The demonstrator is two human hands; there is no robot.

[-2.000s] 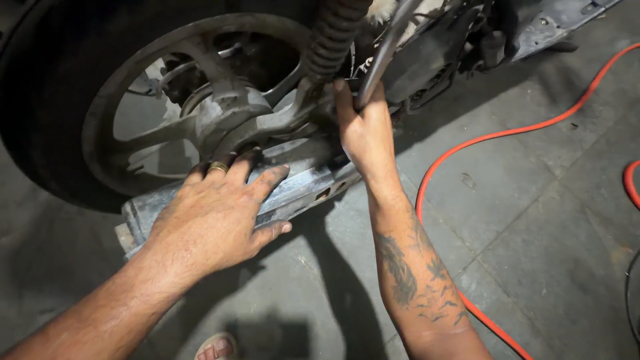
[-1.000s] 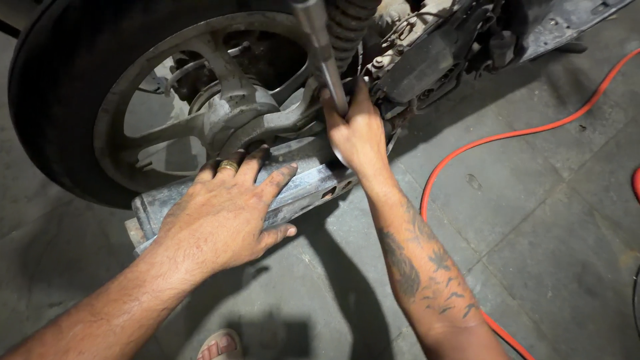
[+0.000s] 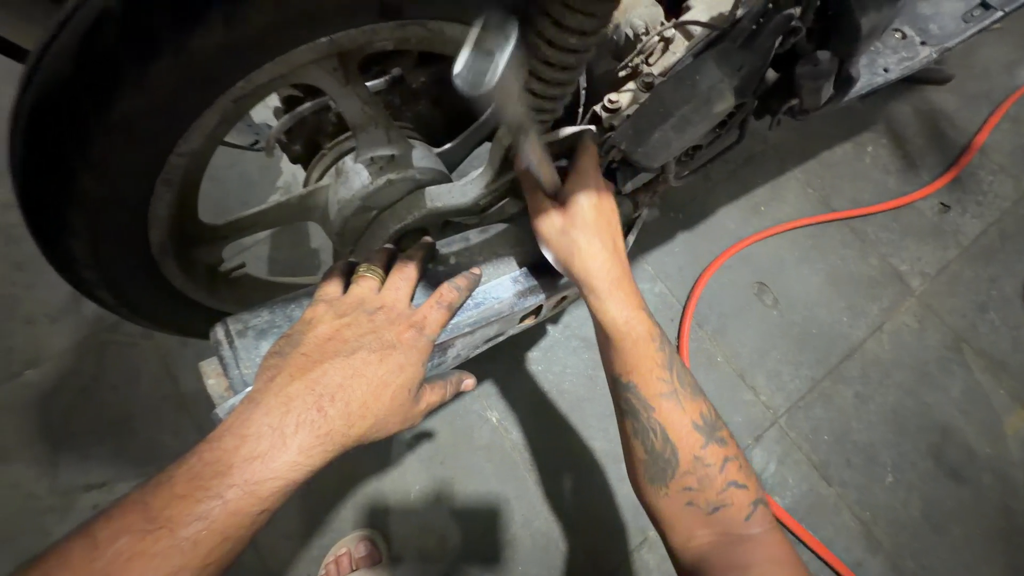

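My left hand (image 3: 360,360), a ring on one finger, rests with its fingers spread on a grey metal exhaust muffler (image 3: 496,300) low beside the motorcycle's rear wheel (image 3: 180,176). My right hand (image 3: 580,216) is closed around a metal hand tool (image 3: 512,104), whose wide, shiny end points up and left. The tool is blurred, so its exact kind cannot be told. It stands in front of the coil spring of the rear shock absorber (image 3: 564,56). The fingertips of my right hand are partly hidden near the engine side.
A dark engine-side cover (image 3: 688,104) lies up and right of my right hand. An orange hose (image 3: 800,220) curves over the grey tiled floor (image 3: 896,384). A sandalled foot (image 3: 356,554) shows at the bottom edge.
The tool in my right hand has swung left, from leaning up and right to leaning up and left. My left hand has stayed on the muffler.
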